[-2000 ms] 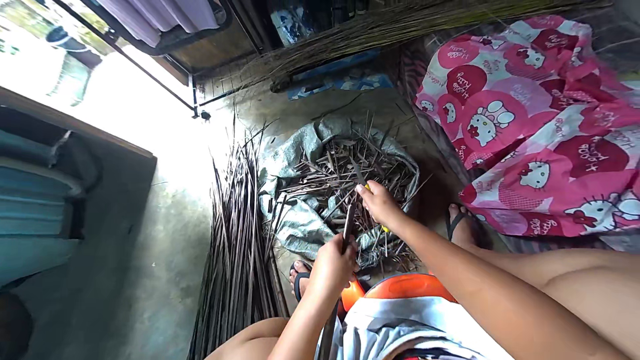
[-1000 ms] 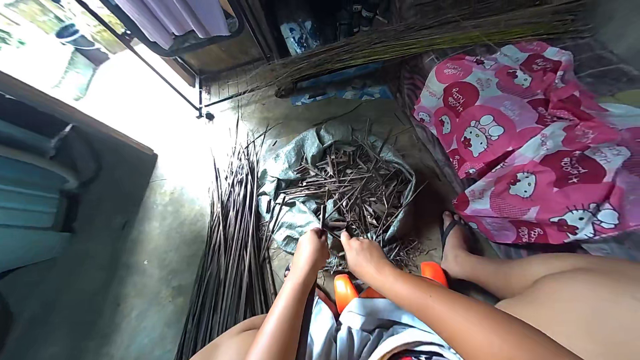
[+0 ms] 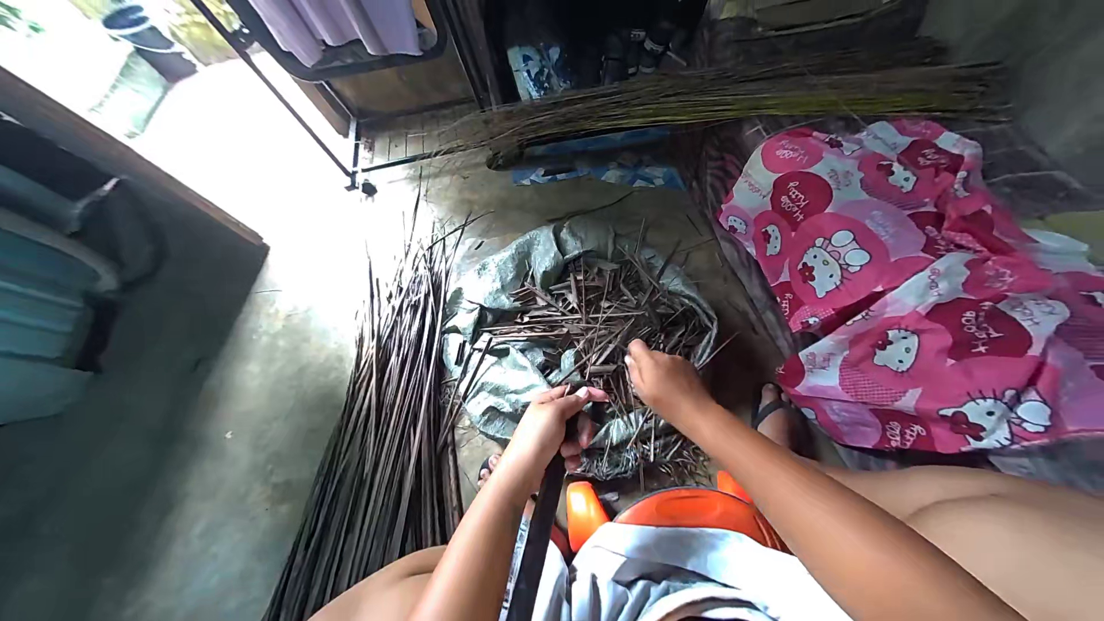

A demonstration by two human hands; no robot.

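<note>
My left hand (image 3: pixel 556 423) is closed around a dark, flat leaf strip (image 3: pixel 536 535) that runs down across my lap. To its right, my right hand (image 3: pixel 664 379) has its fingers curled over the scraps; whether it holds anything is hidden. Below both hands a grey-green woven sack (image 3: pixel 500 384) lies spread in a ring, heaped with short brown leaf scraps (image 3: pixel 595 302). A bundle of long dark leaf strips (image 3: pixel 388 414) lies on the floor left of the sack.
Pink printed cloth (image 3: pixel 888 259) lies on the right. Long thin stalks (image 3: pixel 690 99) stretch across the back. An orange plastic seat (image 3: pixel 699 509) is between my legs. A metal-framed item with a purple cloth (image 3: pixel 336 26) stands at the back left.
Two seconds ago my right hand held a knife with a yellow handle; no knife shows clearly now. My hands were close together one second ago and are now farther apart.
</note>
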